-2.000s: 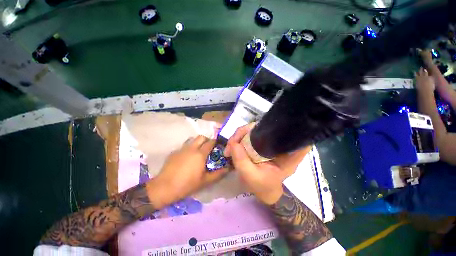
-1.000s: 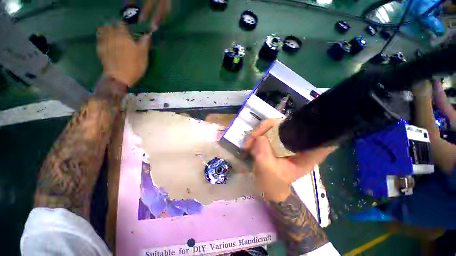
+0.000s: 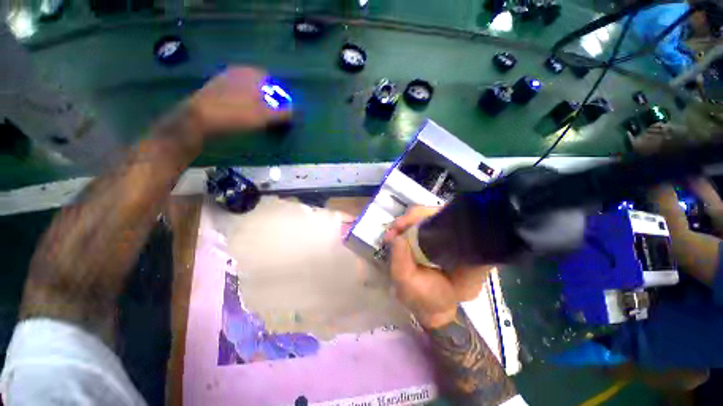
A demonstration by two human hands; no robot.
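My left hand (image 3: 234, 99), blurred, is over the green belt. Its fingers are around the side of an LED unit (image 3: 276, 95) with bright blue lights; the fingertips are partly hidden. Another black unit (image 3: 231, 190) rests at the upper left edge of the torn cardboard mat (image 3: 317, 270), by the belt's white rim. My right hand (image 3: 428, 277) grips the cream nose end of the black electric screwdriver (image 3: 483, 230), beside the white screw feeder (image 3: 424, 174). The driver's tip is not clearly visible.
The green belt (image 3: 333, 119) carries black rings (image 3: 353, 57) and upright units (image 3: 382, 99). A blue and white box (image 3: 606, 266) stands at right, near another person's arm (image 3: 698, 230). Thin cables hang at upper right.
My left hand left the unit on the mat, reached to the belt and now has a lit unit. The mat's middle no longer holds a unit; one is at its upper left edge. Belt items shifted left.
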